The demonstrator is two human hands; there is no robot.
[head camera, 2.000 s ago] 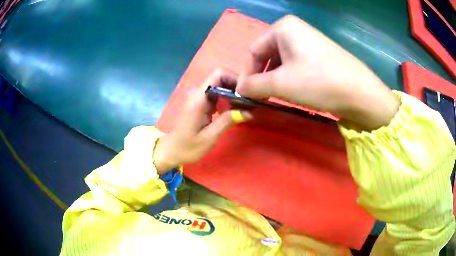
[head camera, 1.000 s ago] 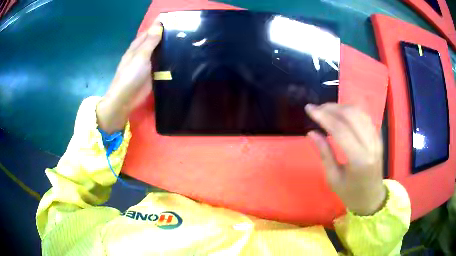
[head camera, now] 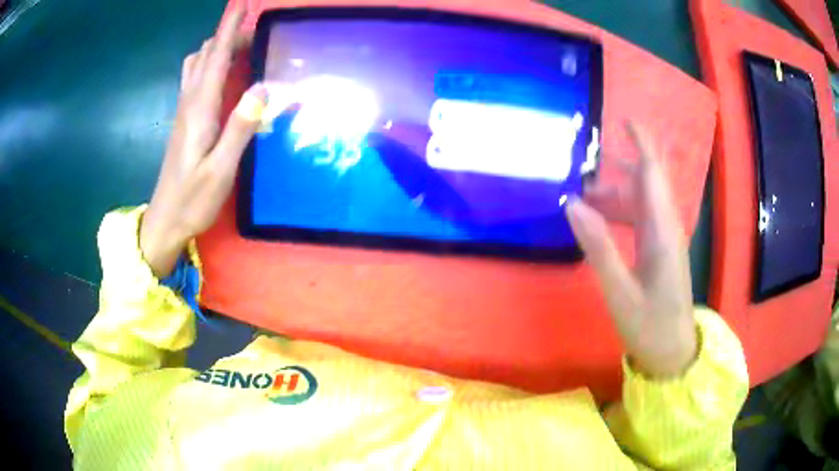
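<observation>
A tablet [head camera: 396, 198] with a dark frame lies on a red foam pad [head camera: 386, 294], its screen lit purple-blue with glare, blurred clock digits and pale boxes. My left hand [head camera: 198, 152] is at the tablet's left edge, thumb with a yellow band at the screen's left rim, fingers spread along the outer side. Whether it grips the tablet is unclear. My right hand [head camera: 649, 267] is blurred, at the tablet's right edge, thumb near the lower right corner and fingers apart, holding nothing.
A second tablet [head camera: 788, 184] with a dark screen and a pale tape bit lies on another red pad [head camera: 727, 212] at the right. The shiny dark green surface [head camera: 83, 156] is at the left. Part of a yellow-green garment [head camera: 808, 405] shows at the lower right edge.
The tablet was tilted edge-on, then showed a black screen; now the screen is lit. My left hand has shifted slightly left and my right hand's fingers have opened.
</observation>
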